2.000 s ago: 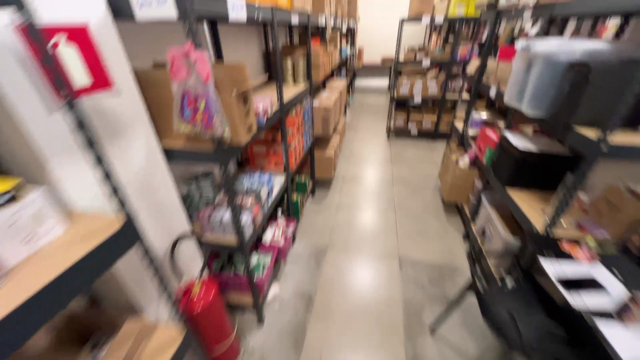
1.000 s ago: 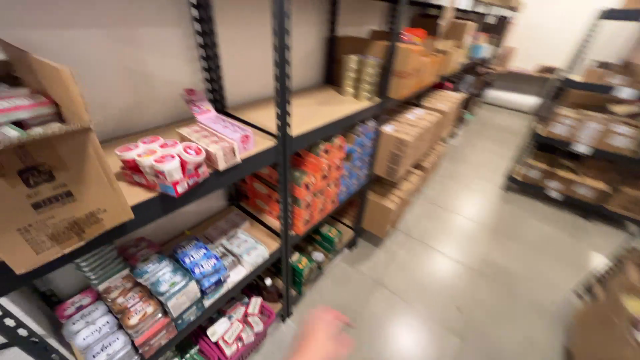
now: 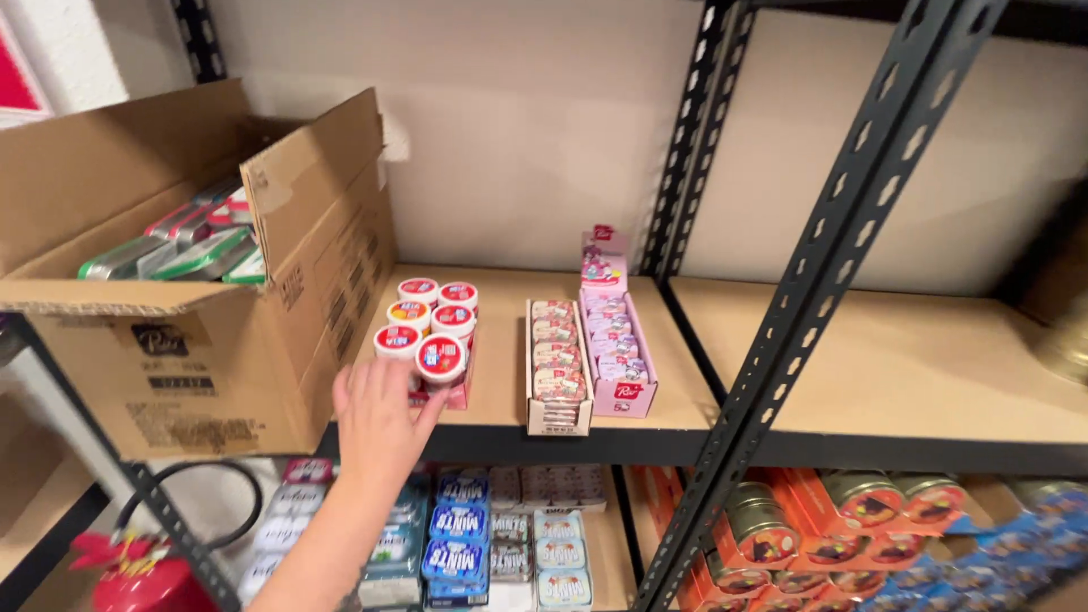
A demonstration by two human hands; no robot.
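My left hand (image 3: 387,408) reaches over the shelf edge from below. Its fingers and thumb are at the near side of a white round tub with a red lid (image 3: 440,358), the front right one of several in a red tray (image 3: 459,396). This tub looks slightly tilted; the fingertips are partly hidden. Another lidded tub (image 3: 397,341) is just beyond the fingers. To the right are a cream display box of small tins (image 3: 558,357) and a pink display box (image 3: 625,398). My right hand is out of view.
An open cardboard box (image 3: 212,374) with tins stands left of the tubs. Black perforated shelf posts (image 3: 816,280) rise at the right. Mint tins (image 3: 456,557) and orange cartons (image 3: 816,510) fill the shelf below. A red fire extinguisher (image 3: 149,582) is at lower left.
The view has turned from the aisle to the left shelf and come closer. My left hand, low in the frame one second ago, is now up at the tubs.
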